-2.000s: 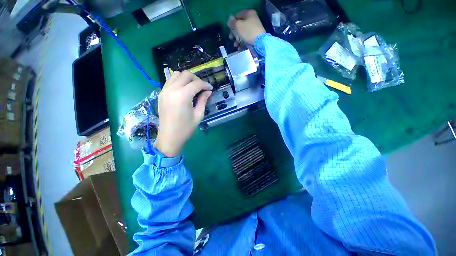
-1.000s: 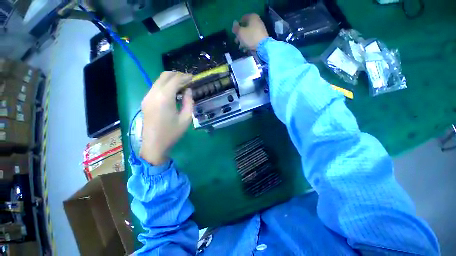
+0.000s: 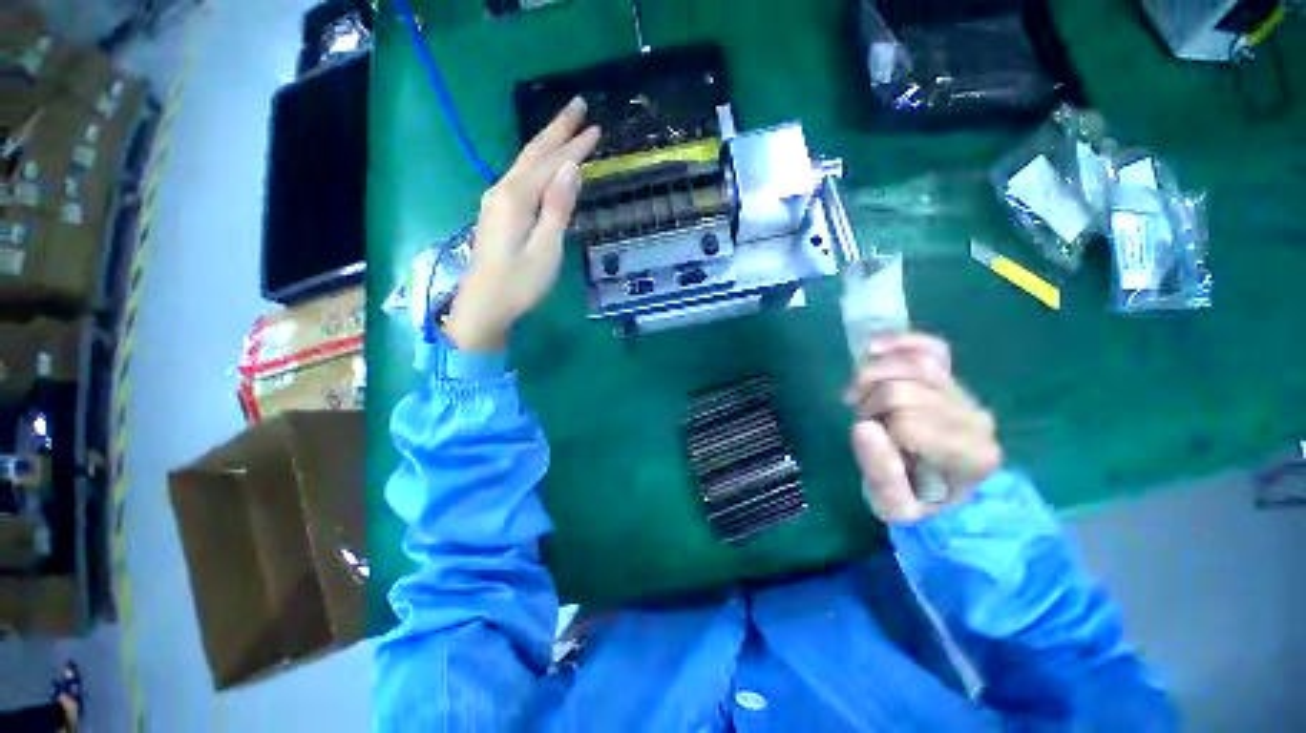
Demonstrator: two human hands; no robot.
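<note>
The silver hand-cranked machine (image 3: 774, 179) stands on the green mat, with a yellow bar (image 3: 652, 158) along its dark ribbed roller (image 3: 652, 208). My left hand (image 3: 530, 215) is at the machine's left end, fingers apart, with nothing visible in it. My right hand (image 3: 924, 423) is blurred, right of and in front of the machine, closed around a pale crank handle (image 3: 877, 298). A row of thin dark component strips (image 3: 746, 458) lies in front of the machine. A black catch tray (image 3: 616, 93) with small bits is behind it.
A yellow utility knife (image 3: 1020, 275) and labelled clear bags (image 3: 1143, 236) lie at the right. A second black tray (image 3: 967, 65) is at the right rear. A clear bag (image 3: 434, 279) is by my left wrist. An open cardboard box (image 3: 265, 537) is on the left.
My right hand has swung from behind the machine to its front right, and the pale handle now shows. My left hand's fingers have opened and point up. The view has shifted.
</note>
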